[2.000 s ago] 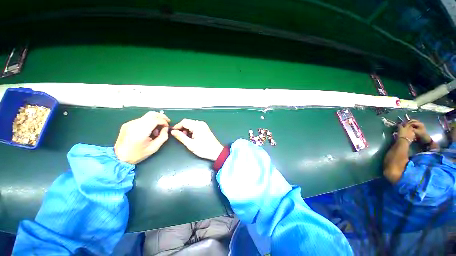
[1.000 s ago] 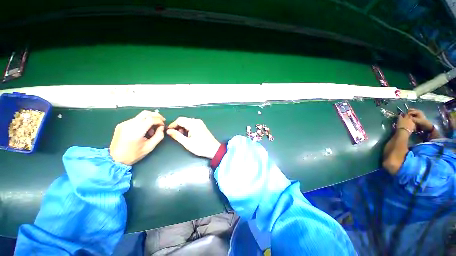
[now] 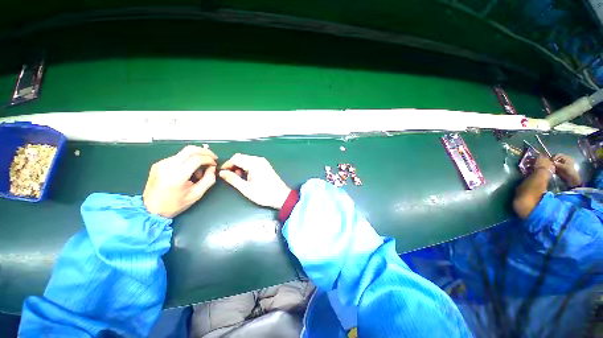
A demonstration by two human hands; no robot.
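Observation:
My left hand (image 3: 182, 181) and my right hand (image 3: 254, 179) meet fingertip to fingertip above the dark-green bench. Thumbs and forefingers are pinched at a tiny dark piece, mostly hidden by the fingers. I cannot tell which hand bears it. A small pile of coppery, dark and white components (image 3: 342, 175) lies on the bench right of my right hand. A blue bin (image 3: 55, 173) of small cream-tan parts (image 3: 31, 170) stands at the left.
A phone housing (image 3: 463, 162) lies on the bench at right. Beyond the white rail (image 3: 264, 125), the green belt (image 3: 218, 89) carries a housing (image 3: 28, 82) at far left and others at right. A co-worker's hands (image 3: 552, 170) work at far right.
My hands stay pinched together, shifted slightly left in the picture with the view. The housing on the belt at far left has moved a little right. The co-worker's hands have shifted.

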